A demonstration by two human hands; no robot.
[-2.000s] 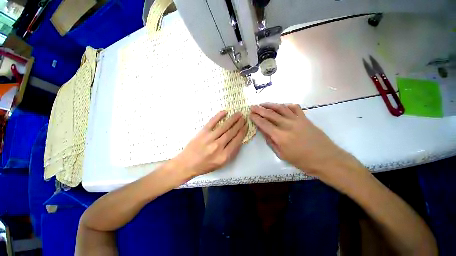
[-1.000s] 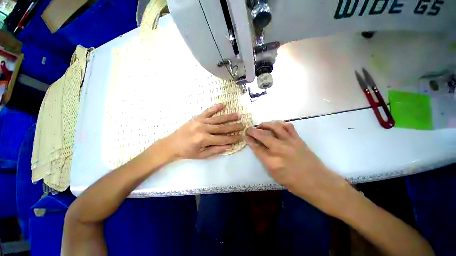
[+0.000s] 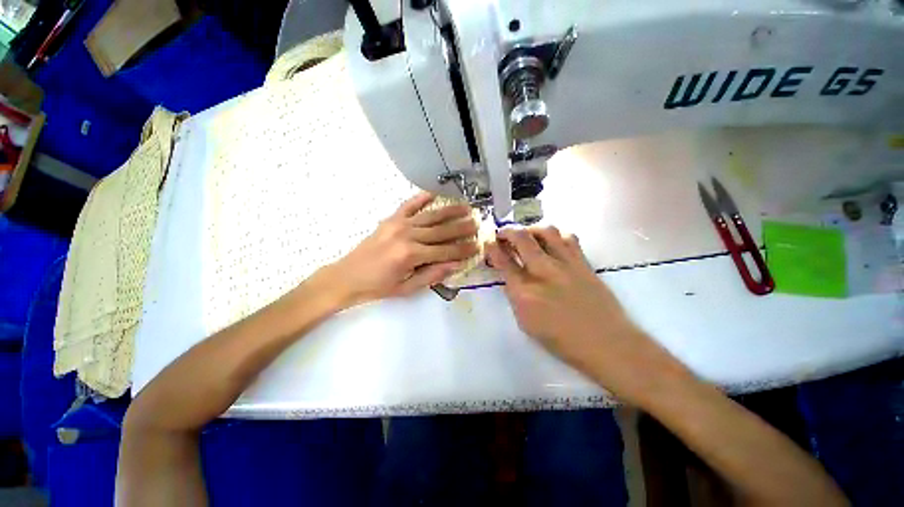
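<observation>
The cream woven bag panel (image 3: 287,178) lies on the white table, left of and under the sewing machine head (image 3: 615,74). My left hand (image 3: 411,253) lies flat on the panel near its edge, fingers a little apart, just left of the needle area. My right hand (image 3: 545,272) has its fingertips at the panel's edge beside the presser foot, thumb and finger together on the rim. The foot and needle are mostly hidden by the head and my fingers. A cream handle (image 3: 302,57) stands out at the panel's far end.
Stacked bag pieces (image 3: 109,257) hang at the table's left end. Red-handled thread snips (image 3: 735,243) lie right of the needle beside a green pad (image 3: 805,259). Blue bins (image 3: 198,59) stand at the left. The table's worn front edge (image 3: 446,406) runs before me.
The panel has moved away from me under the head, and both hands have gone with it, closer to the foot. The view has shifted, showing more of the machine head.
</observation>
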